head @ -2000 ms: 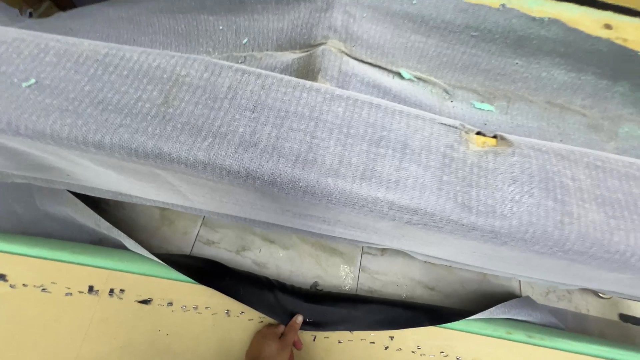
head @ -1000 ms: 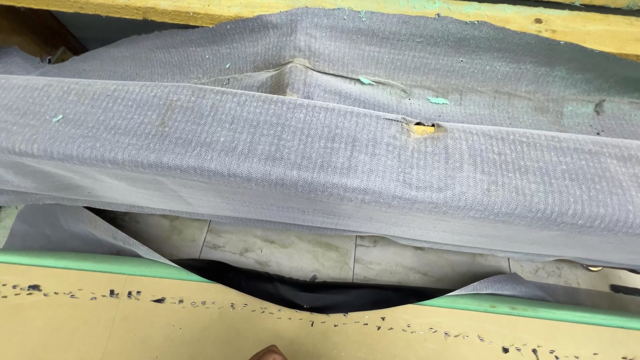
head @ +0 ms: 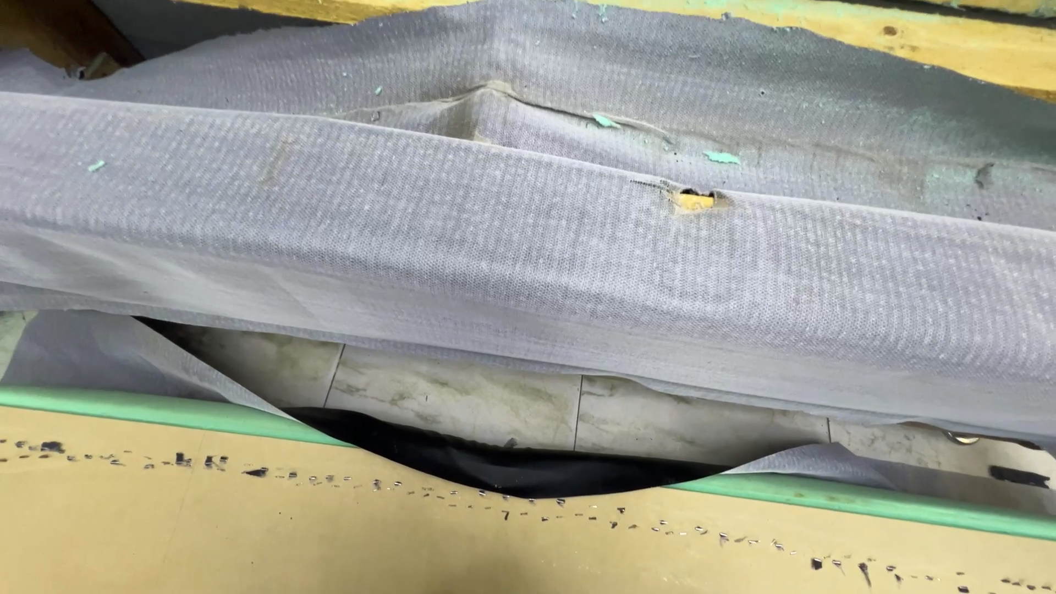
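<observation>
Neither my left hand nor my right hand shows in the head view now. Grey non-woven fabric point(head: 462, 223) covers a long bar across the view, with a small torn hole point(head: 695, 200) showing yellowish material. Below it lies a tan board point(head: 247, 528) with a green foam edge point(head: 866, 497) and a scattered line of staples point(head: 375, 485) and dark scraps. A black material flap point(head: 503, 470) folds over the foam edge in the middle, with grey fabric at both of its ends.
Yellowish wooden rails point(head: 932, 45) run along the top, and a darker brown wooden piece point(head: 62, 37) is at the upper left. Marbled floor tiles point(head: 458, 404) show between the covered bar and the board. Green foam scraps point(head: 722, 157) lie on the fabric.
A hand touched the black flap two seconds ago. It drew down to the bottom edge of view, where only a fingertip showed one second ago, and is now out of sight.
</observation>
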